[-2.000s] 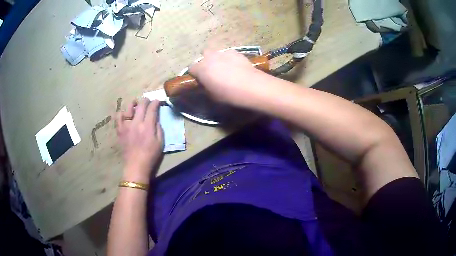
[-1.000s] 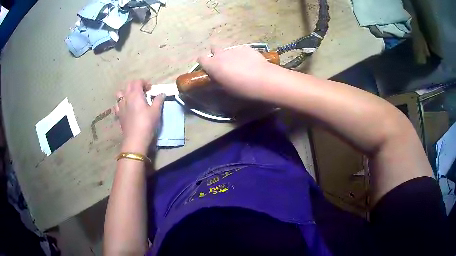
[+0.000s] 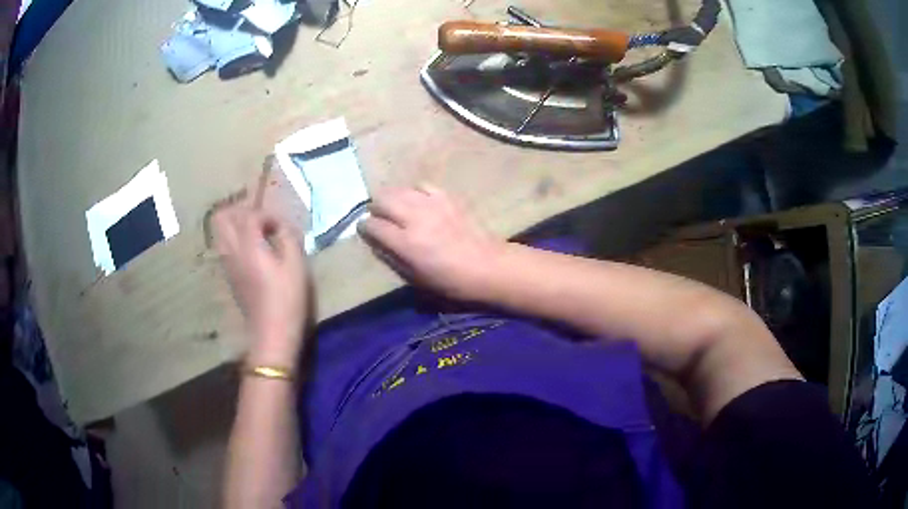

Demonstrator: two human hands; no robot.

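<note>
A light-blue fabric piece (image 3: 337,185) lies on a white backing piece (image 3: 293,167), with dark strips showing at its top and bottom edges. My right hand (image 3: 423,231) has its fingertips at the piece's lower right corner; whether it pinches the cloth is hard to tell. My left hand (image 3: 261,249), slightly blurred, is just left of the piece, fingers curled and apart, with nothing visible in it. The electric iron (image 3: 528,94) stands on the table beyond my right hand, its wooden handle free.
A white piece with a dark rectangle (image 3: 135,235) lies at the left. Light-blue pieces (image 3: 221,45) are heaped at the far side. A pale green cloth (image 3: 787,40) lies at the far right edge, near the iron cord (image 3: 697,28).
My right hand has let go of the iron, which now stands farther away to the right, and has come to the fabric piece. My left hand has come off the piece, which is now uncovered.
</note>
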